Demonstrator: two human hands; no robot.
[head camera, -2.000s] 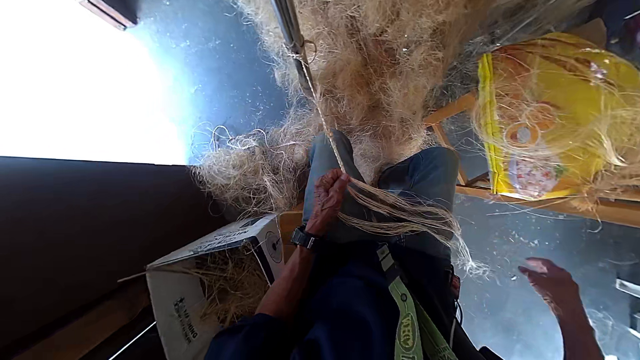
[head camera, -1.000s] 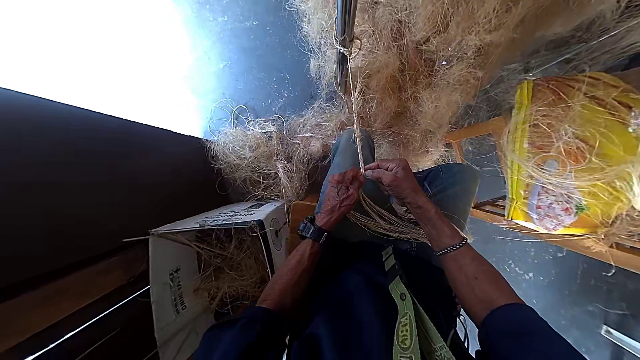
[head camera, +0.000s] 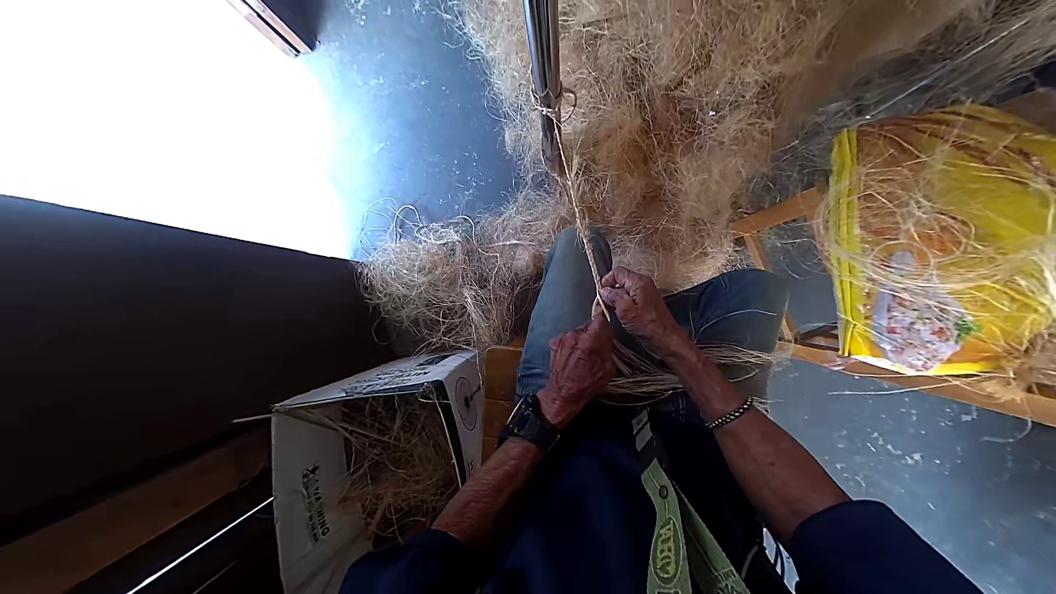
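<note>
A twisted cord of pale plant fibre (head camera: 580, 219) runs down from a metal pole (head camera: 544, 74), around which its upper end is looped. Over my lap, my left hand (head camera: 580, 363) is closed on the lower end of the cord. Just above and to its right, my right hand (head camera: 639, 304) pinches the cord between thumb and fingers. Loose fibre strands (head camera: 660, 375) spread from beneath my hands across my thighs. How the strands pass between my fingers is partly hidden.
Heaped fibre (head camera: 660, 107) covers the floor ahead. A cardboard box (head camera: 309, 495) holding fibre stands at left. On the right, a yellow printed bag (head camera: 982, 247) with strands over it rests on a wooden frame (head camera: 907, 379). A dark panel (head camera: 165, 346) borders the left side.
Two seconds ago my right hand was out to the right, away from the fibre; by one second ago it was at the cord beside my left hand, where it stays.
</note>
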